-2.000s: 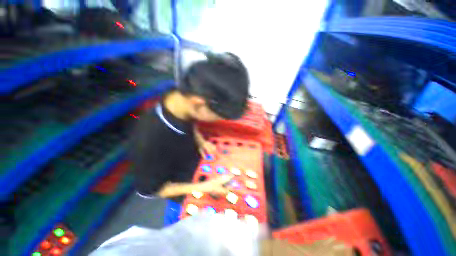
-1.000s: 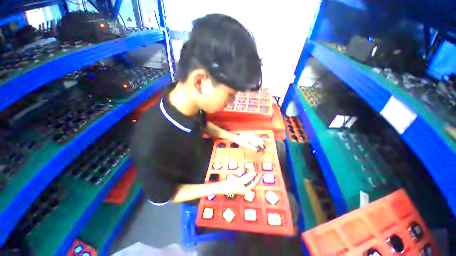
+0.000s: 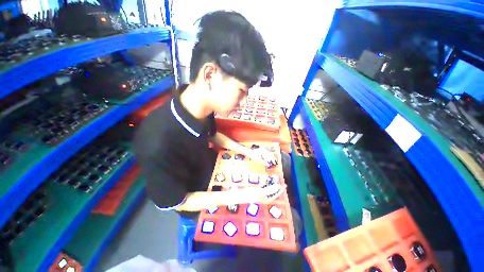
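Neither of my hands is in the picture. A red-orange compartment tray (image 3: 366,235) lies at the lower right, tilted and cut off by the bottom edge. Its upper pockets hold nothing; several round dark watch units (image 3: 396,262) with silver rims sit in its lower pockets. A second red-orange tray (image 3: 241,239) lies on the lap of a coworker in black (image 3: 172,154). It holds several lit square units (image 3: 253,229) and some dark ones. Both of the coworker's hands are over that tray.
Blue racks with green-matted shelves stand left (image 3: 122,106) and right (image 3: 331,175), holding rows of dark units. Stacked red trays (image 3: 255,114) are behind the coworker. A blue stool (image 3: 187,241) is under the coworker. Pale cloth (image 3: 148,264) shows at the bottom edge.
The view has steadied since the blurred first frame, and the round-watch tray shows more than it did then. The coworker's hands have moved over the lap tray.
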